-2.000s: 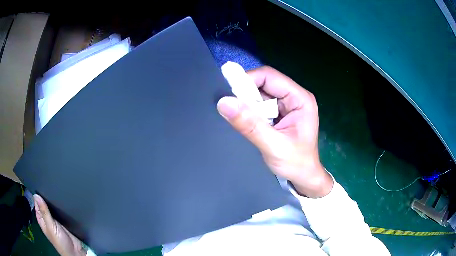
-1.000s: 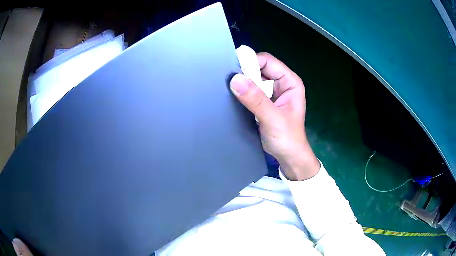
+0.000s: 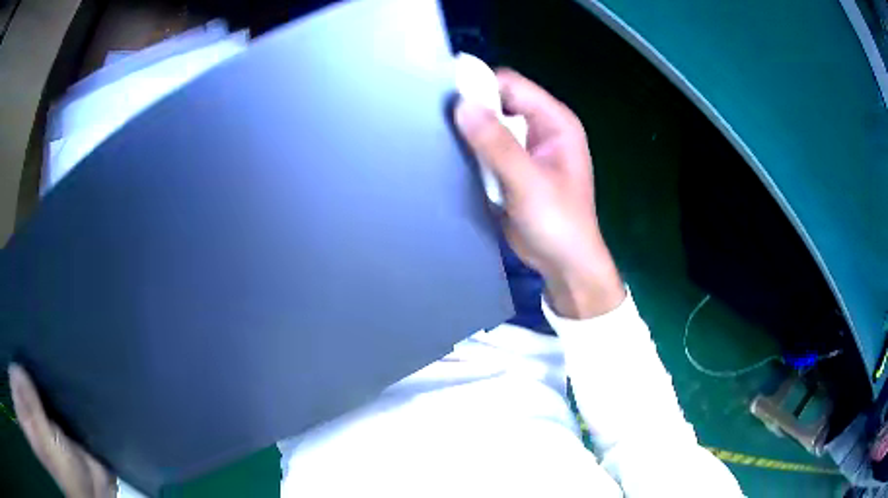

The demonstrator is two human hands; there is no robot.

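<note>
A large thin dark grey sheet (image 3: pixel 263 243) is held tilted in front of me, with a blue-white glare toward its upper right. My left hand (image 3: pixel 56 438) grips its lower left edge; the fingers behind the sheet are hidden. My right hand (image 3: pixel 545 175) is at the sheet's right edge, its thumb near the edge, and pinches a crumpled white wipe (image 3: pixel 479 82). The right hand is slightly blurred. A small notch shows on the sheet's lower edge.
White sheets (image 3: pixel 136 92) lie in a brown carton (image 3: pixel 39 88) at the upper left. A green-topped bench (image 3: pixel 740 68) curves along the upper right. A pale stool (image 3: pixel 787 416), a thin cable and yellow-black tape (image 3: pixel 769 461) show on the green floor at the lower right.
The sheet has risen in view and its glare has grown since the oldest frame. My right hand with the wipe has moved up the picture. My left hand shows more than a second ago.
</note>
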